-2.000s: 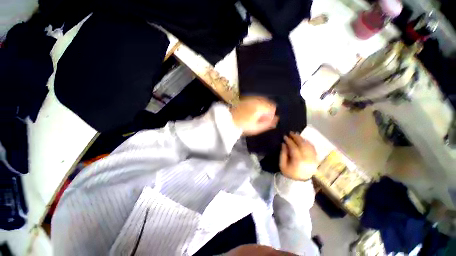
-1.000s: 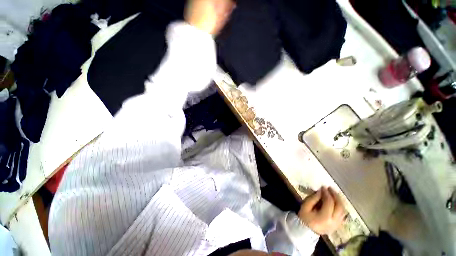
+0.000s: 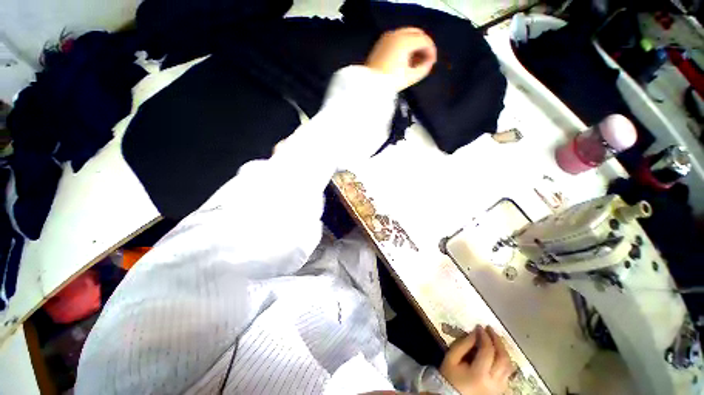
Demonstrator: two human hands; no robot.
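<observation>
My left hand (image 3: 404, 59) is over the black cloth panels (image 3: 455, 81) at the top middle of the table, fingers curled. Whether it grips the cloth cannot be told. My right hand (image 3: 480, 362) rests at the table's worn front edge, fingers curled, with no cloth seen in it. The cream-white sewing machine head (image 3: 575, 235) stands at the right, above its pale needle plate (image 3: 494, 231). No cloth lies under the needle.
A large rounded black panel (image 3: 204, 131) lies on the left side table. Navy cloth heaps (image 3: 73, 100) lie at the far left. A pink bottle (image 3: 594, 144) stands behind the machine head. A small tan object (image 3: 507, 136) lies beside the black cloth.
My left hand has moved away from the needle area to the cloth at the back, then rightward over it. My right hand has left the dark panel for the table edge.
</observation>
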